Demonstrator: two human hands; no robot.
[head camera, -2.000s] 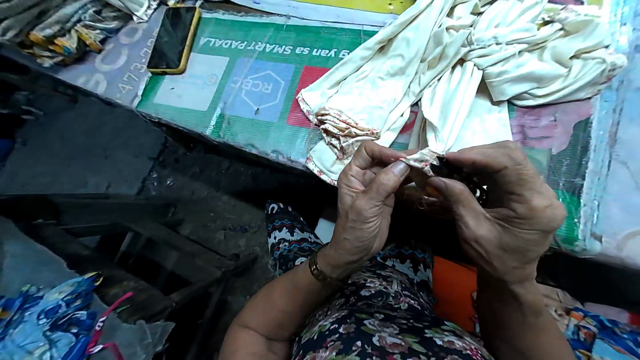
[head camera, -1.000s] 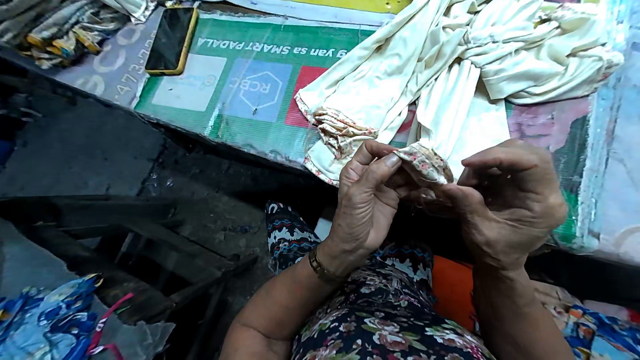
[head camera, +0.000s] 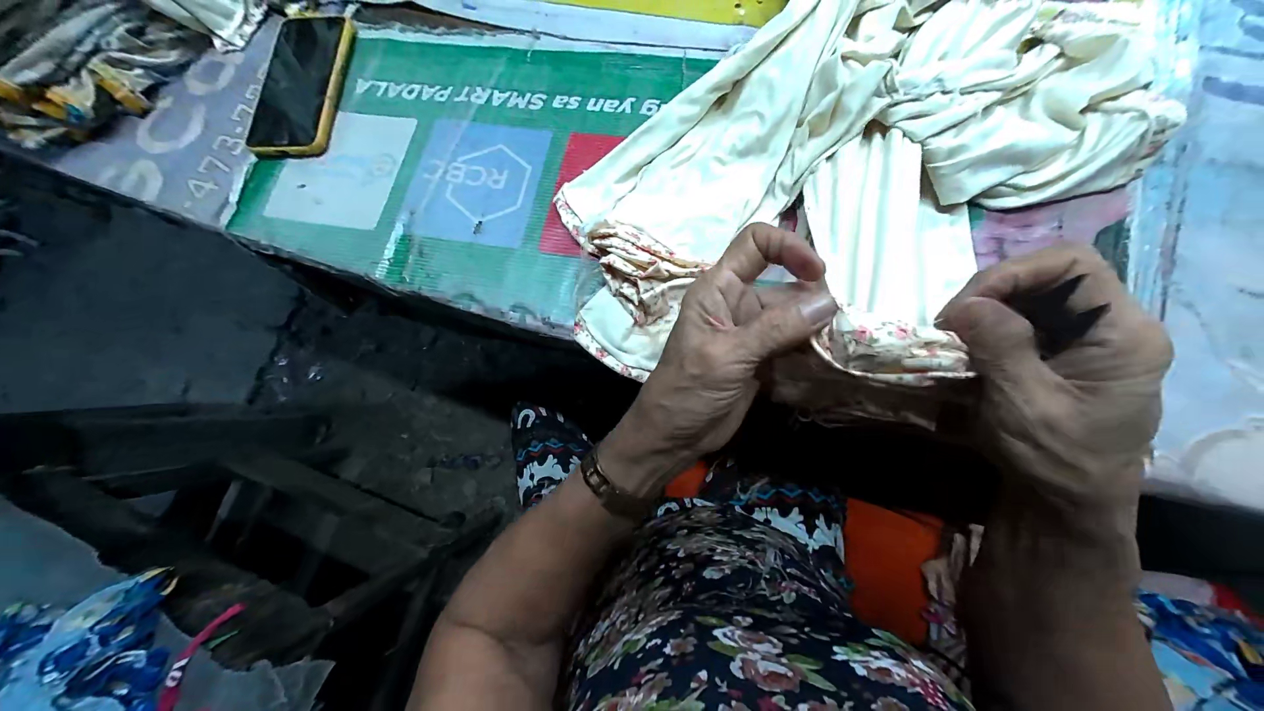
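Cream fabric (head camera: 869, 217) with a floral-printed edge lies over the table, its near end hanging at the front edge. My left hand (head camera: 741, 316) pinches the floral edge (head camera: 889, 346) at its left side between thumb and fingers. At the right side of that same edge is my right hand (head camera: 1066, 346), its thumb and index finger closed on the fabric. A small dark pointed tool (head camera: 1066, 311), perhaps thread snips, shows inside the curled right fingers; most of it is hidden by the hand. A bunched floral hem (head camera: 642, 267) rests left of my hands.
A phone in a yellow case (head camera: 301, 89) lies on the printed tarpaulin cover (head camera: 474, 79) at the upper left. Patterned cloth (head camera: 89, 69) is piled beyond it. Below left are a dark wooden frame (head camera: 227, 513) and blue printed fabric (head camera: 89, 642).
My hands have moved apart. The floral edge, bunched small between the fingers two seconds ago, now stretches between them. The dark tool shows more plainly in my right hand.
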